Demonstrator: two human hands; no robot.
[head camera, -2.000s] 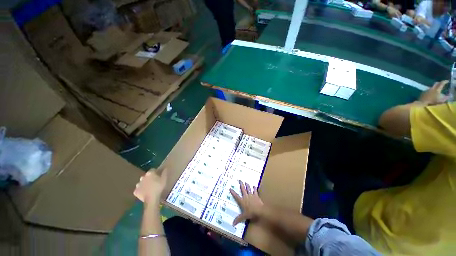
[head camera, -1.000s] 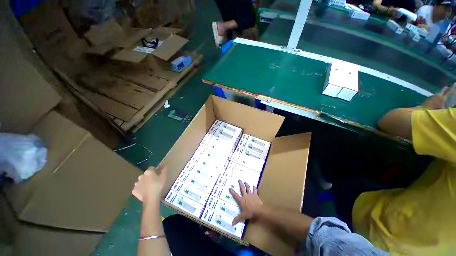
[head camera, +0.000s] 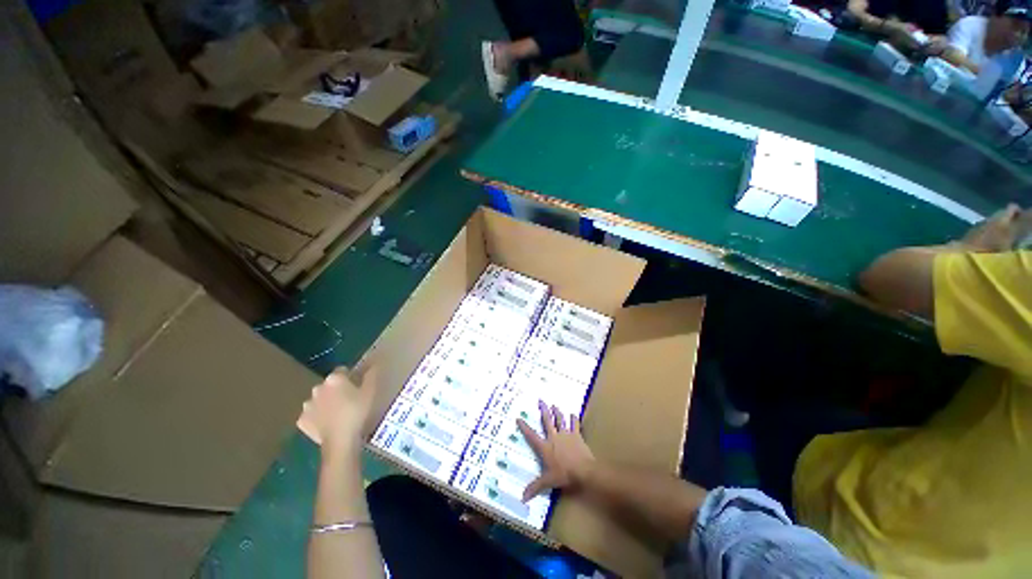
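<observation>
A brown shipping carton stands open and tilted in front of my lap. Two tight rows of white product boxes fill its bottom, with small pictures and text facing up. My left hand grips the left wall of the carton near its front corner, with the thumb at the top edge. My right hand lies with fingers spread on top of the right row of boxes, near the front end, and holds nothing. A carton flap lies outward at the right, partly behind my right forearm.
A green bench beyond the carton bears white product boxes. A person in a yellow shirt sits at right. Large cardboard panels and a plastic bag are at left. A pallet with opened cartons is at the back left.
The view has shifted slightly. Both hands keep about the same places on the carton and boxes. A person's foot and leg have come into view beyond the bench's left end.
</observation>
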